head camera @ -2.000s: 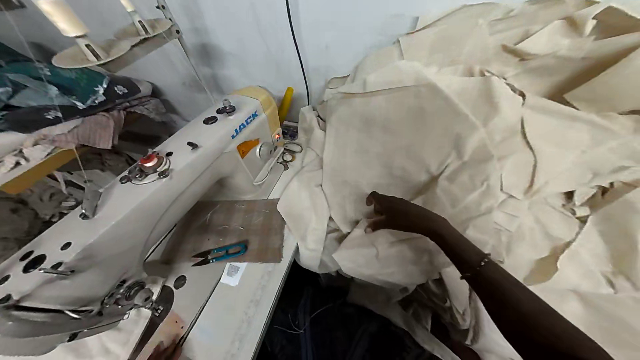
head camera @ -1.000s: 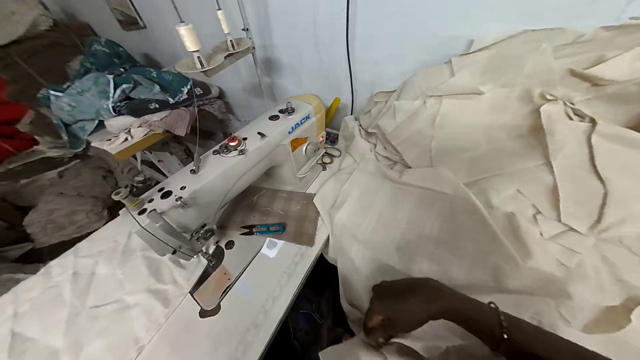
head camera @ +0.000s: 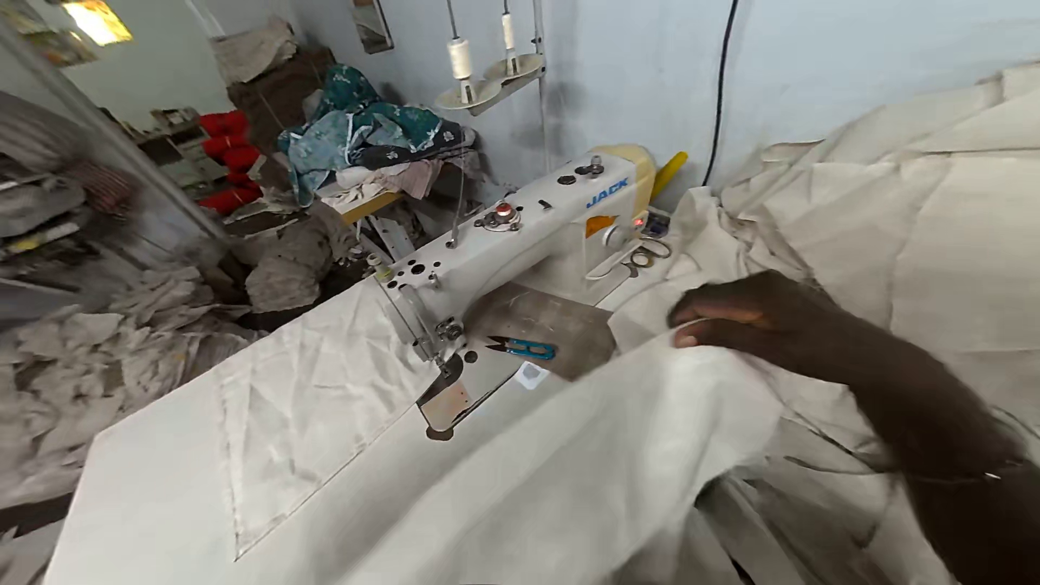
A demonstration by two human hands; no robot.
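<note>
My right hand (head camera: 739,321) pinches the edge of a cream cloth panel (head camera: 585,455) between thumb and fingers, and the panel slants down across the front of the sewing table (head camera: 154,479). My left hand is out of sight. Left of my right hand stands a white Jack sewing machine (head camera: 528,227). A hemmed cream cloth (head camera: 317,406) lies flat to the left of its needle area. Blue-handled thread snips (head camera: 522,348) rest on a brown cloth piece (head camera: 569,325) on the machine bed. Behind my right hand, a large heap of cream cloth (head camera: 959,244) rises toward the wall.
Scissors (head camera: 642,258) lie by the machine's handwheel. Thread cones (head camera: 461,61) stand on a holder behind it. A black cable (head camera: 719,97) hangs on the wall. Crumpled cloth (head camera: 122,357) is heaped at the left, and green patterned fabric (head camera: 357,130) lies on a table behind.
My right hand now holds up a cloth edge; two seconds ago it rested on the heap. The held cloth now stretches over the table front. The view has swung left.
</note>
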